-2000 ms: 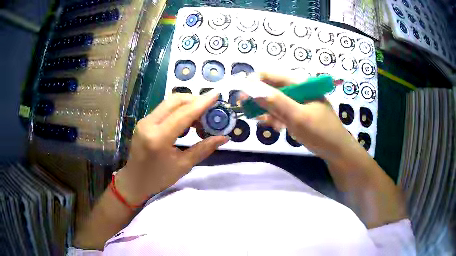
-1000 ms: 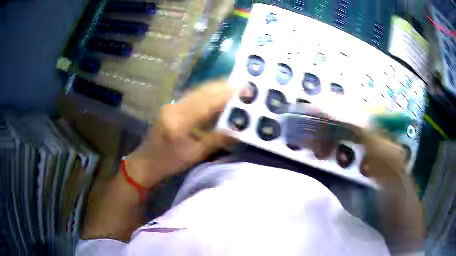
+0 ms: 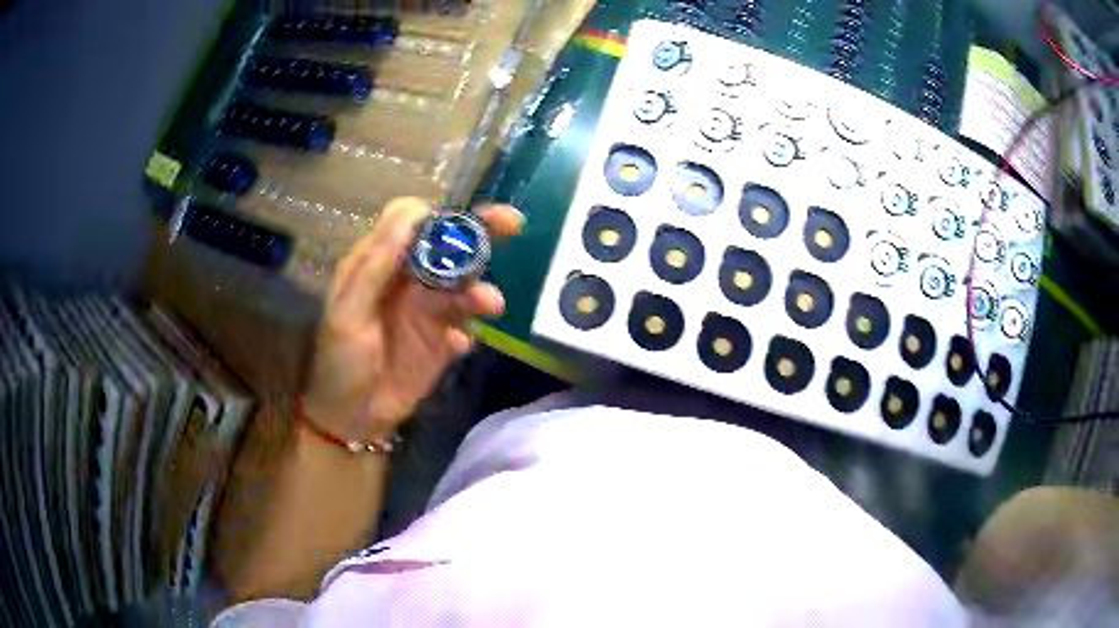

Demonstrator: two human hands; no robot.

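Note:
My left hand (image 3: pixel 399 307) holds a round speaker driver (image 3: pixel 450 249) between thumb and fingers, its black rim and shiny blue centre facing up, left of the foam packing tray. The white foam packing tray (image 3: pixel 565 329) lies tilted in front of me. Its upper and right cutouts hold parts with silver rings; the lower-left and bottom cutouts are black with tan dots. My right hand is out of the picture; only a blurred part of the right arm (image 3: pixel 1043 558) shows at the lower right edge. The green probe is not visible.
The clear blister tray with dark part rows (image 3: pixel 307 76) lies over brown board at upper left. More dark rows (image 3: pixel 849 43) lie beyond the foam tray. A paper label (image 3: pixel 1006 104) and red and black wires (image 3: pixel 1037 418) are at right. Stacked trays (image 3: pixel 111 442) stand lower left.
The view has turned, so the foam tray sits further right. My left hand has moved off the tray with the driver, now blue side up. My right hand and the green probe have left view.

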